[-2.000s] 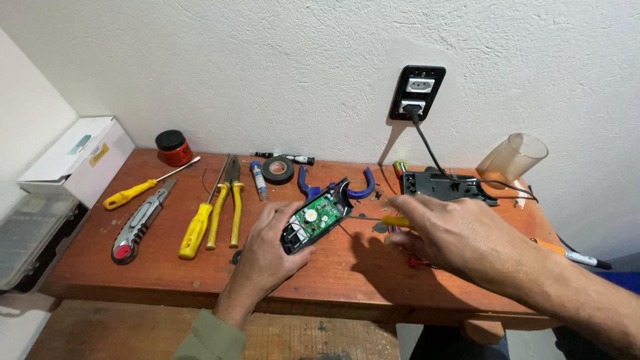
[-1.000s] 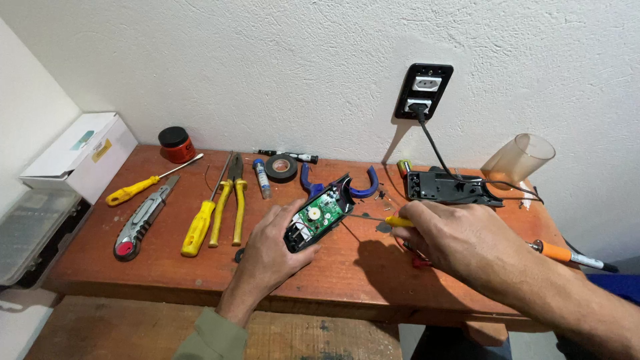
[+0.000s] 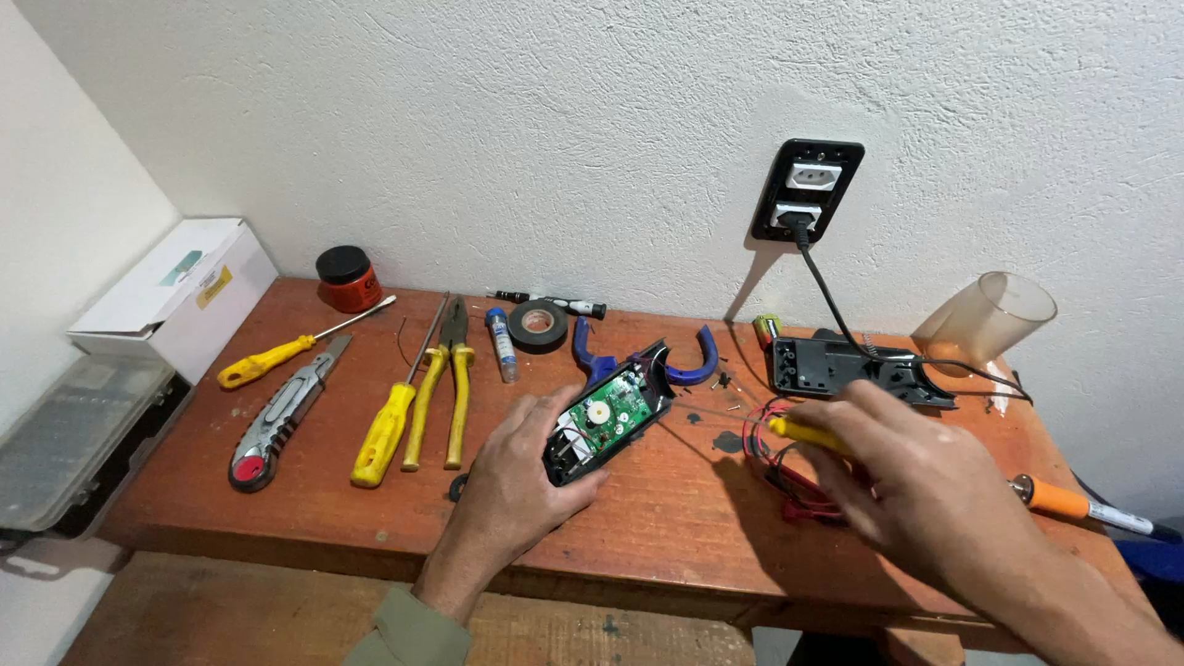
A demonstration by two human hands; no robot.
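My left hand (image 3: 518,481) grips the lower left end of a black plastic housing half with a green circuit board (image 3: 610,412) in it, tilted up to the right. Between the fingers of my right hand (image 3: 906,481) is the yellow handle of a screwdriver (image 3: 809,435); its thin shaft points left at the housing's right end. Whether the tip touches the housing I cannot tell. Behind the housing lie blue curved plastic jaws (image 3: 694,365). Red and black test leads (image 3: 786,490) lie partly under my right hand. The other black housing half (image 3: 846,365) rests behind that hand.
On the wooden bench (image 3: 647,546) lie a utility knife (image 3: 282,416), two yellow screwdrivers (image 3: 384,435), pliers (image 3: 444,398), black tape (image 3: 538,324), a small tube (image 3: 502,342) and loose screws. A soldering iron (image 3: 1059,498), a clear cylinder (image 3: 994,319) and a cord from the wall socket (image 3: 814,190) are at right.
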